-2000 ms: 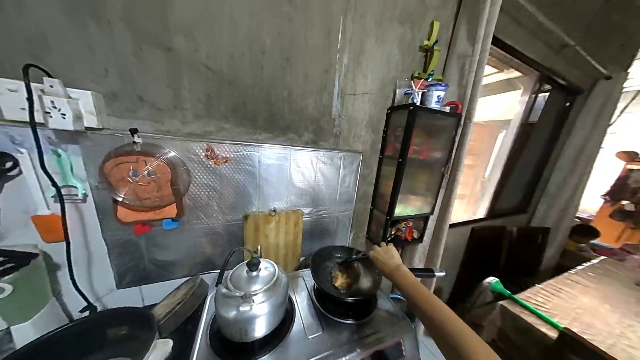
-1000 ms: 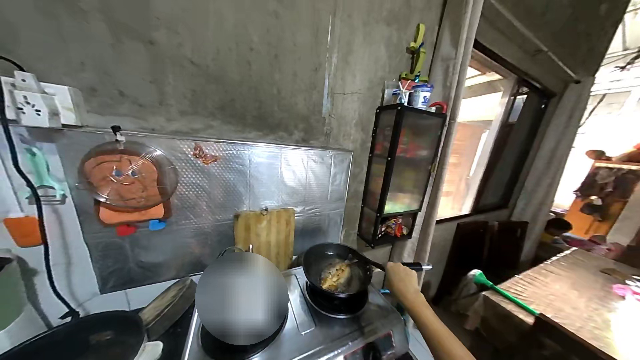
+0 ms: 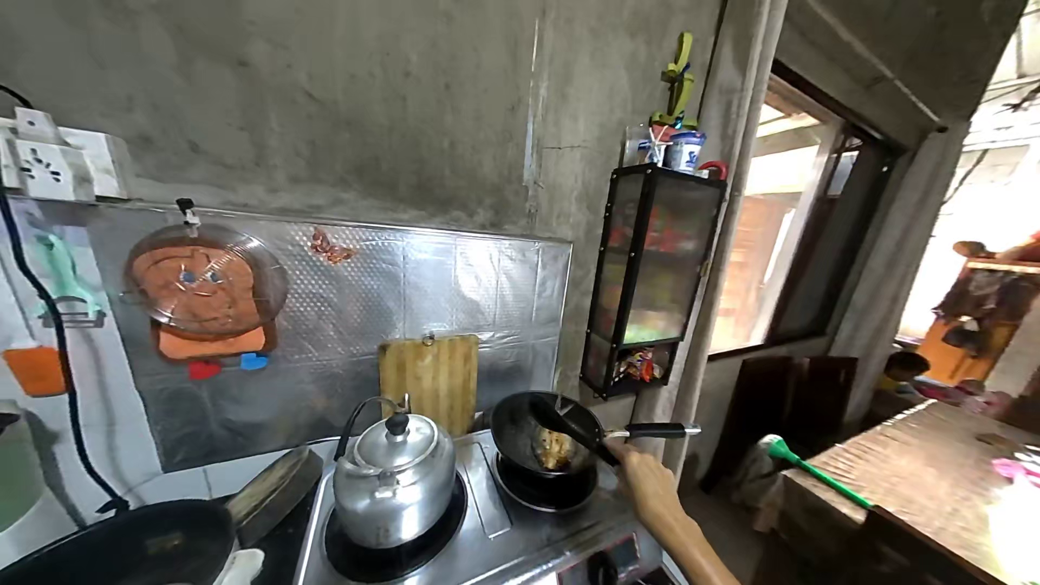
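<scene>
My right hand [image 3: 638,475] grips the handle of a black spatula [image 3: 578,429], whose blade is inside a small black wok [image 3: 510,422] on the right burner. Browned food [image 3: 554,449] lies in the wok under the blade. Just above my hand, the wok's own black handle [image 3: 658,430] points right. An aluminium kettle [image 3: 396,479] with a black-knobbed lid stands on the left burner of the steel gas stove [image 3: 520,556]. My left hand is out of view.
A wooden cutting board [image 3: 431,382] leans on the foil-covered wall behind the kettle. At lower left is a large black pan [image 3: 122,540]. A black-framed cabinet [image 3: 654,276] hangs at right. Farther right, a green-handled tool [image 3: 821,475] lies against a table [image 3: 934,479].
Since a second ago, the spatula has come into plain view over the food, with my right hand lower beside the wok handle.
</scene>
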